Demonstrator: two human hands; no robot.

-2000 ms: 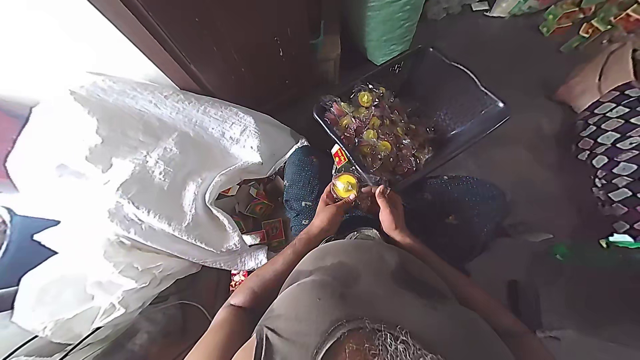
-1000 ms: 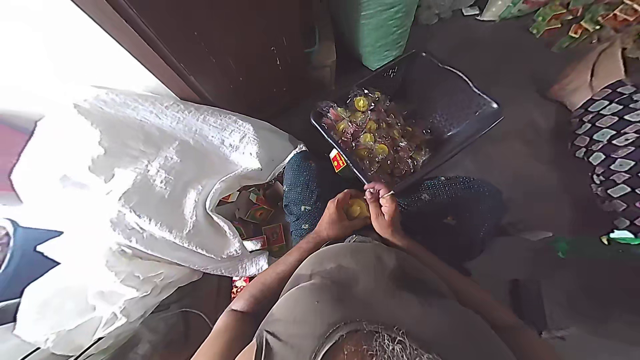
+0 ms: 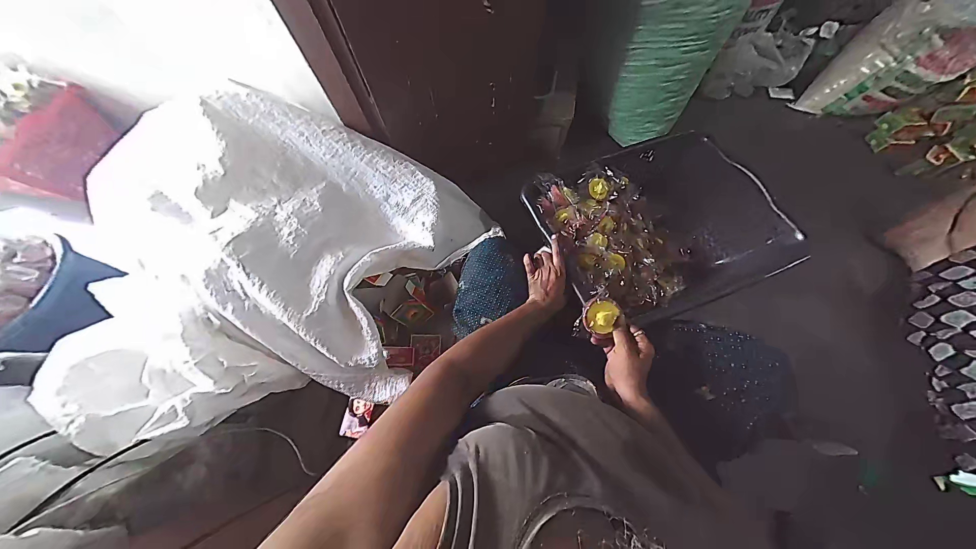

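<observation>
My right hand [image 3: 627,357] holds a small round cup-like piece with a yellow centre [image 3: 602,316] by its edge, just in front of the near rim of a dark plastic tub [image 3: 740,206]. My left hand [image 3: 546,276] is at the tub's left rim, fingers pointing up; a small pale bit shows at its fingertips, and whether it is gripped I cannot tell. In the left part of the tub lies a heap of clear-wrapped pieces [image 3: 621,244], several with yellow centres. The tub rests over my legs.
A white woven sack [image 3: 290,229] lies open at the left, with small printed packets [image 3: 412,313] at its mouth. Behind the tub stands a green sack [image 3: 671,69], beside a dark brown wooden panel [image 3: 457,69]. Patterned cloth [image 3: 945,335] is at the far right.
My hands were together at the tub's near edge; now they are apart. My left hand has moved to the left rim, and the yellow-centred piece is in my right hand alone.
</observation>
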